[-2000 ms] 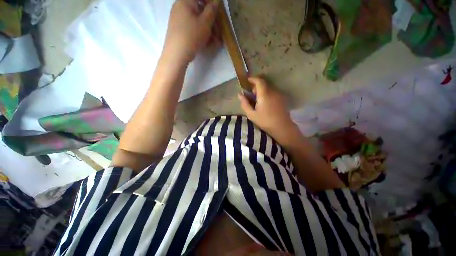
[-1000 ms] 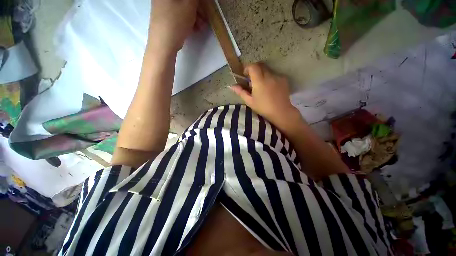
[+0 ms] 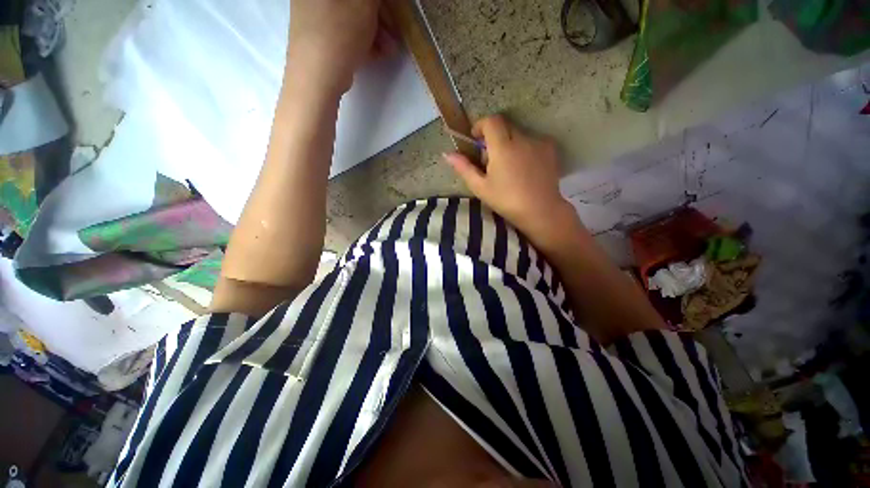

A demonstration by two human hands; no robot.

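A large white sheet (image 3: 205, 105) lies on the worktable (image 3: 525, 71). A brown wooden ruler (image 3: 431, 71) lies along its right edge, with a narrow white margin beyond it. My left hand (image 3: 334, 38) is at the top edge, partly cut off, over the sheet beside the ruler; its fingertips are mostly hidden, so its hold is unclear. My right hand (image 3: 510, 162) is at the ruler's near end and holds a thin marking pen (image 3: 466, 139), pale at the tip side with a blue-violet part, between thumb and fingers.
Black shears handles (image 3: 596, 21) show at the top right, beside green patterned fabric (image 3: 692, 43). Green-pink fabric scraps (image 3: 157, 233) lie on the left. A red container of scraps (image 3: 673, 243) stands on the tiled floor at the right. My striped garment fills the bottom.
Since two seconds ago, the view has shifted, and the ruler, hands and shears sit higher in it. The pen now shows crosswise over the ruler's near end. Little differs from one second ago.
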